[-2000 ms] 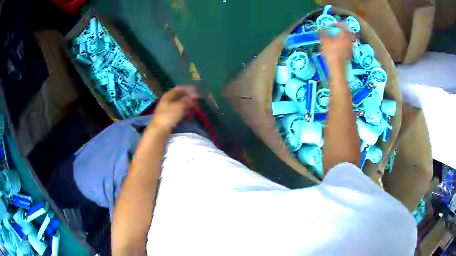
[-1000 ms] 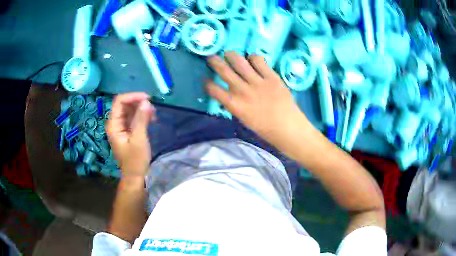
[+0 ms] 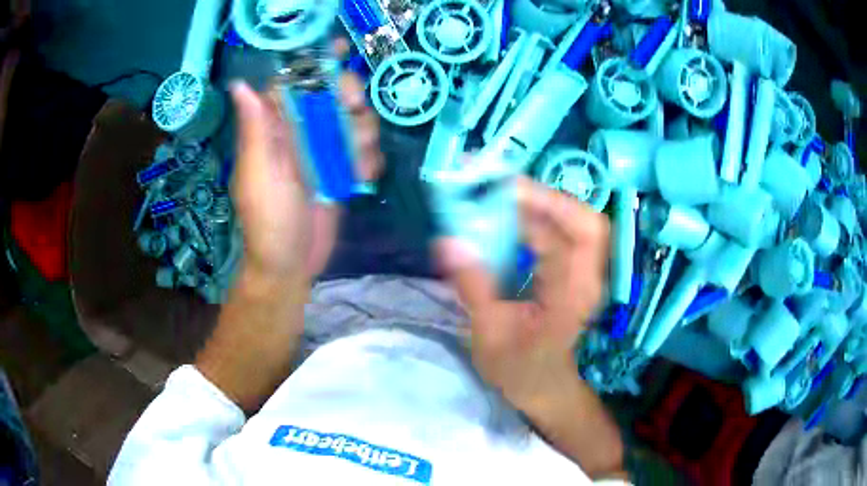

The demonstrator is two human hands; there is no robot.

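My left hand (image 3: 295, 180) holds a fan half-assembly (image 3: 324, 138) by its open handle. Its round head points away from me and the blue battery faces up. My right hand (image 3: 532, 275), blurred, holds a light blue-green piece (image 3: 485, 218) that looks like a handle cover, with a dark opening near its upper end. The two pieces are apart, above the bench's near edge. A small blue spot shows beside the right fingers; I cannot tell what it is.
A heap of fan half-assemblies (image 3: 623, 87) covers the bench from centre to far right. A closed-looking fan (image 3: 179, 101) lies at the upper left. Below it stands a brown carton (image 3: 109, 223) with fans inside. A red crate or stool (image 3: 699, 427) shows at lower right.
I have turned from the carton to the bench. My left hand, empty a second ago, now holds a half-assembly. My right hand has moved back towards me and now holds a light blue-green piece.
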